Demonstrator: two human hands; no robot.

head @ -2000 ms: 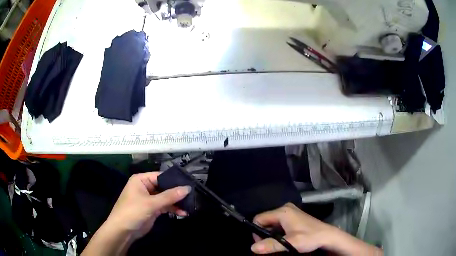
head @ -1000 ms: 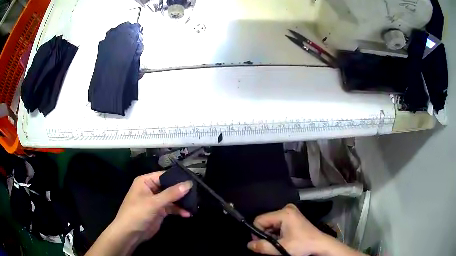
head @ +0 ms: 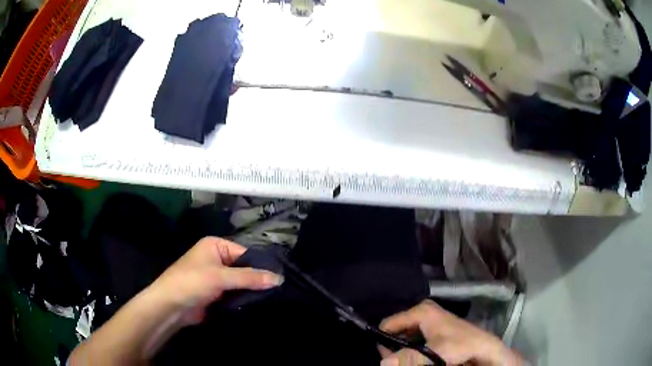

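Note:
My left hand (head: 207, 275) holds a small dark cut piece (head: 259, 259) between thumb and fingers, over the dark-clothed lap. My right hand (head: 436, 336) grips the handles of long black fabric shears (head: 343, 309). The shears point up and left, and their tip meets the right side of the cut piece. The blades look nearly closed. The lower edge of the cut piece blends into the dark clothing. Two stacks of dark cut pieces, a fanned one (head: 93, 71) and a straighter one (head: 196, 78), lie on the table's left.
The white table (head: 372, 143) has a ruler along its front edge, with a dark trimming (head: 336, 191) on it. Thread snips (head: 472, 82) lie near the machine arm, beside a black smartphone (head: 547, 127) and dark scraps (head: 633, 154). An orange basket (head: 53, 43) stands left.
The view has shifted and tilted, so the table sits differently. The left hand's fingers have flattened over the cut piece, which has turned and shows less. The shears remain in the right hand.

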